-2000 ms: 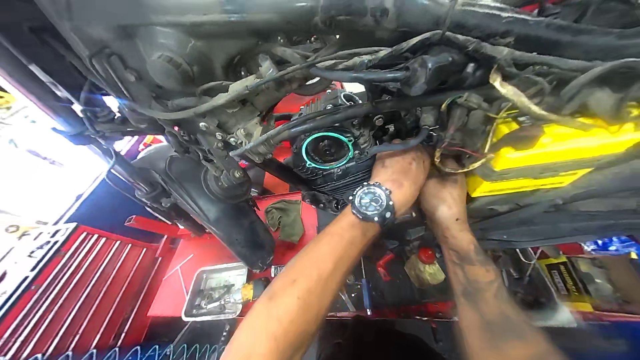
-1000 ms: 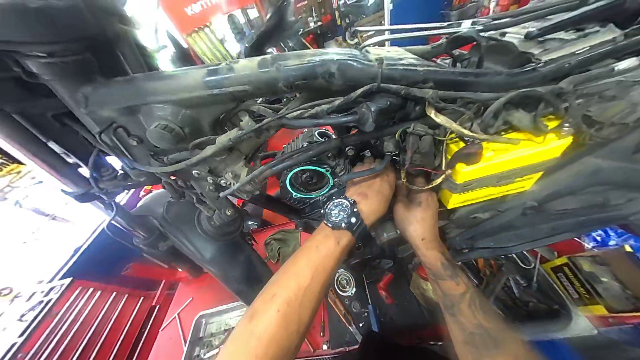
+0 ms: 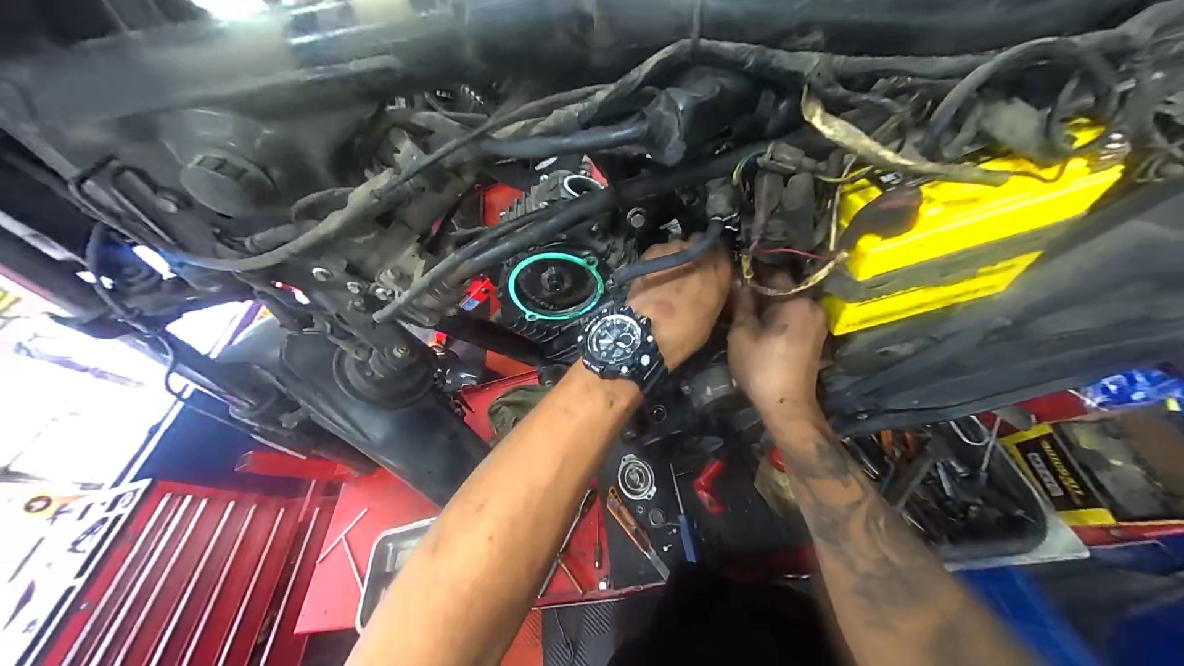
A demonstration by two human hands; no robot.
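My left hand [image 3: 680, 296], with a black watch [image 3: 618, 344] on its wrist, reaches in among hoses and wiring beside the engine; a thin rubber hose [image 3: 671, 266] crosses over it. Close to its right, my right hand [image 3: 779, 347] is at the wiring bundle [image 3: 786, 213]. The fingertips of both hands are hidden, so what they hold does not show. Left of the hands is the engine with a round opening ringed by a green gasket [image 3: 511, 287]. A yellow battery [image 3: 980, 222] lies right of the wires.
Overhead runs the dark frame with a thick cable harness [image 3: 592, 102]. Below are a round metal cover [image 3: 636, 476], an orange-handled tool [image 3: 629, 523], a blue screwdriver [image 3: 685, 536], a red part [image 3: 709, 486] and a tray of tools [image 3: 980, 518]. A red tool chest [image 3: 185, 564] stands lower left.
The view has shifted and now sits closer over the engine bay. Both hands stay side by side at the wiring, with no plain change in their hold.
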